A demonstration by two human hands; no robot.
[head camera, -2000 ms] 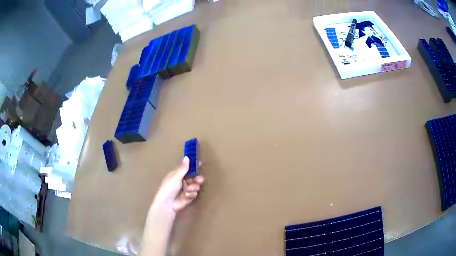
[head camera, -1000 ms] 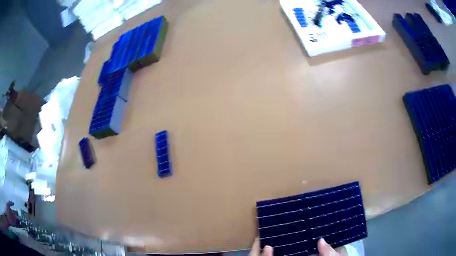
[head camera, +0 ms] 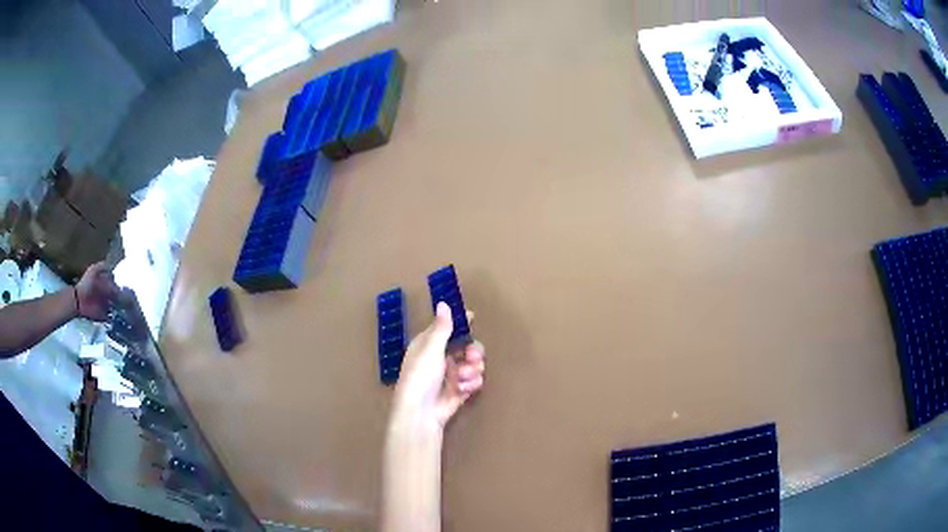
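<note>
My left hand (head camera: 437,364) holds a small dark blue cut cell stack (head camera: 447,296) between thumb and fingers above the brown table. Another narrow cut stack (head camera: 391,335) lies just left of it. A wide dark blue cell stack (head camera: 696,483) with pale lines lies at the bottom edge, partly cut off. My right hand is not in view. Rows of blue cut-cell stacks (head camera: 279,223) stand at the left, with a thicker group (head camera: 348,99) behind them. A small single stack (head camera: 224,319) lies near the left table edge.
A white foam tray (head camera: 696,137) with loose pieces is at the upper right. More dark cell stacks (head camera: 920,312) lie at the right edge. At the left, another person's hand holds a long silver fixture bar (head camera: 182,416) along the table edge. White foam sheets (head camera: 296,31) are at the back left.
Both my hands were at the wide cell stack; now my left hand holds a small stack beside the narrow one, and my right is out of view. Another person's arm and bar have appeared.
</note>
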